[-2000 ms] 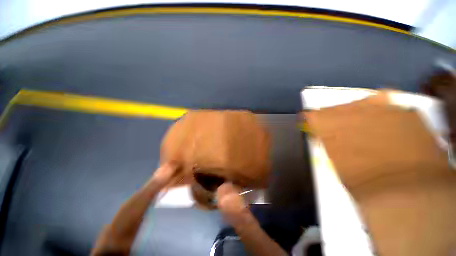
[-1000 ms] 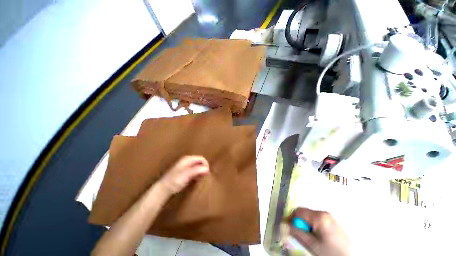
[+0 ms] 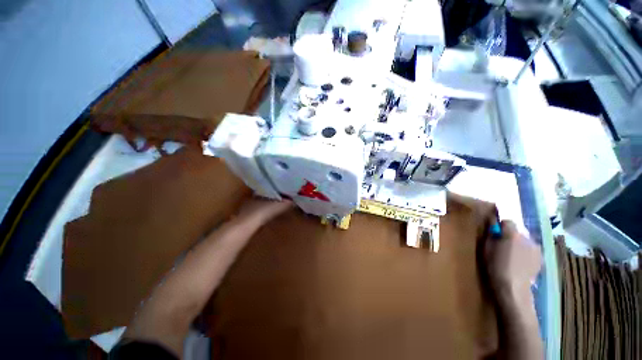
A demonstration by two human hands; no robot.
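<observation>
A brown bag panel (image 3: 338, 295) lies flat on the machine table under the white sewing machine head (image 3: 317, 169), and a yellow marked clamp bar (image 3: 394, 211) with fork-shaped ends sits over its far part. My left hand (image 3: 271, 207) is at the panel's far left edge; its fingers are mostly hidden behind the machine head. My right hand (image 3: 514, 256) is at the panel's right edge, with a turquoise-handled tool (image 3: 496, 228) held in it. Whether it also grips the panel edge is unclear.
Another brown panel (image 3: 141, 239) lies on the white side board at left. A thick panel stack (image 3: 190, 84) is behind it. A bundle of narrow brown strips (image 3: 598, 309) is at lower right. A pale machine box (image 3: 581, 151) stands at right.
My view has swung right. A brown panel now covers the work area under the head. My left hand has moved from the side-board panel to the machine; my right hand is at the panel's right edge.
</observation>
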